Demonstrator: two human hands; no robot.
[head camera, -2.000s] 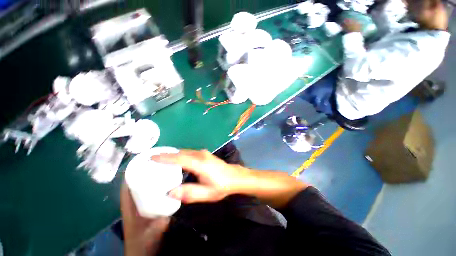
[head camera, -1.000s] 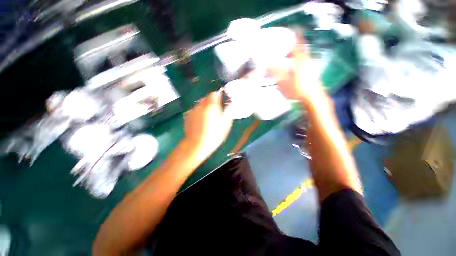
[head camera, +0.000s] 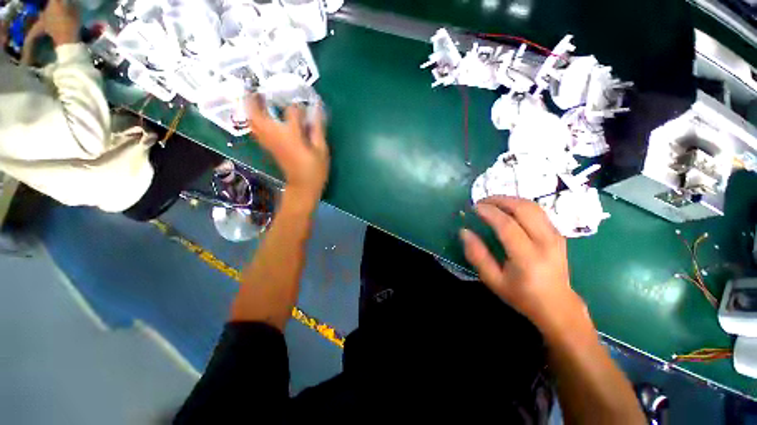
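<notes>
A pile of white housings (head camera: 207, 58) lies at the upper left of the bench. My left hand (head camera: 290, 149) is at its near edge, fingers spread and slightly blurred, over the nearest housing (head camera: 286, 87); whether they touch it is unclear. A pile of white wired covers (head camera: 535, 124) lies right of centre, with thin dark and red leads. My right hand (head camera: 527, 261) is over the green mat just in front of that pile, with thumb and fingers apart and nothing visible in it. Its fingertips are close to the nearest round cover (head camera: 502, 178).
A grey-white metal box (head camera: 668, 158) with a small mechanism stands at right behind the covers. Closed units (head camera: 743, 307) with coloured wires are at the right edge. Another worker's sleeve (head camera: 79, 104) is at the far left. A round metal stool base (head camera: 236, 220) is below the bench edge.
The view has swung left, bringing in the housing pile. The white unit held two seconds ago is no longer in my hands. My hands have left the closed units and are now apart.
</notes>
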